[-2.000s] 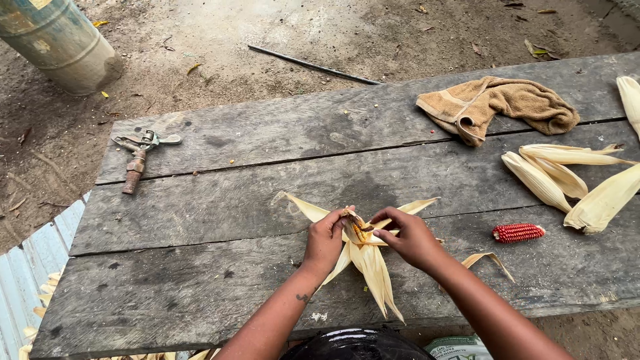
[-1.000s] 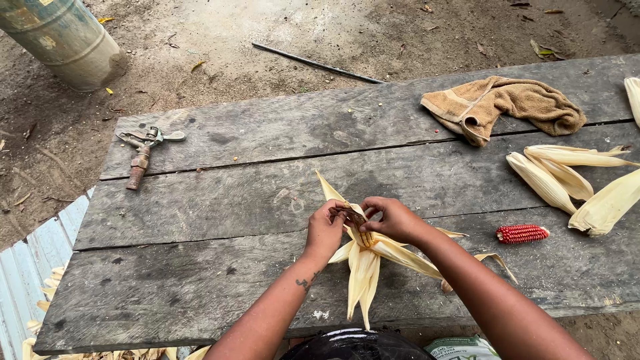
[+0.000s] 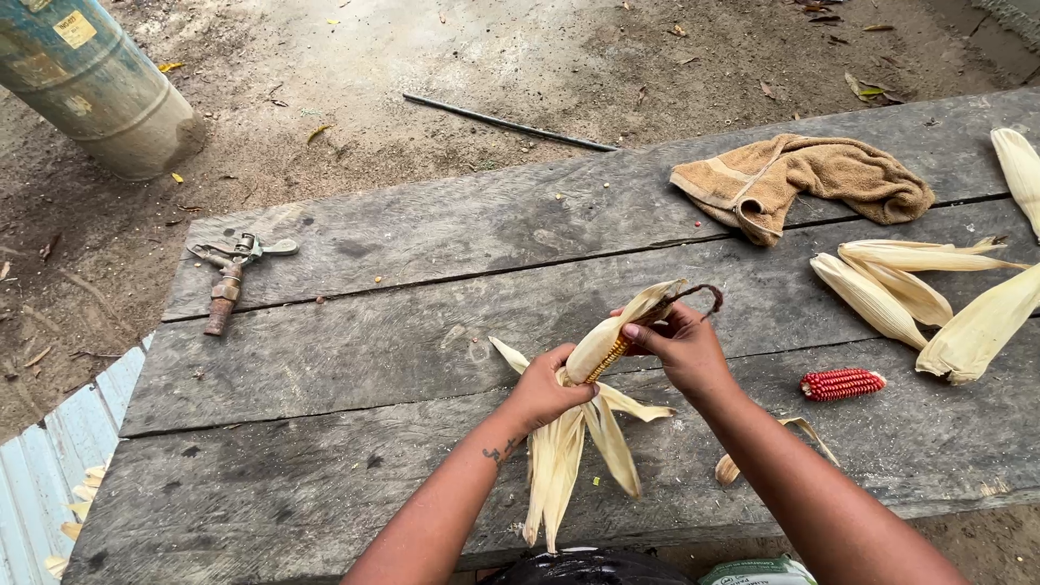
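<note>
An ear of yellow corn (image 3: 608,363) is tilted above the wooden table, its kernels partly showing between pale dry husks. My left hand (image 3: 546,392) is closed around its lower part, where peeled husk leaves (image 3: 556,471) hang down and spread over the planks. At the upper end, my right hand (image 3: 678,341) pinches a husk leaf and the dark dried silk, which sticks out past the fingers. To the right lies a red corn cob (image 3: 842,383) without husk. A loose curled husk strip (image 3: 728,469) rests near my right forearm.
Husk-covered ears and husks (image 3: 869,301) lie at the right of the plank table (image 3: 366,349). Behind them is a crumpled brown towel (image 3: 800,183). A rusty metal sprinkler head (image 3: 228,276) sits at the left. Beyond the table are a drum (image 3: 106,89) and a thin rod (image 3: 508,123) on the ground.
The ear has been raised and tilted, and its yellow kernels show more plainly between the husks. My right hand has moved up and away from my left, towards the ear's upper end.
</note>
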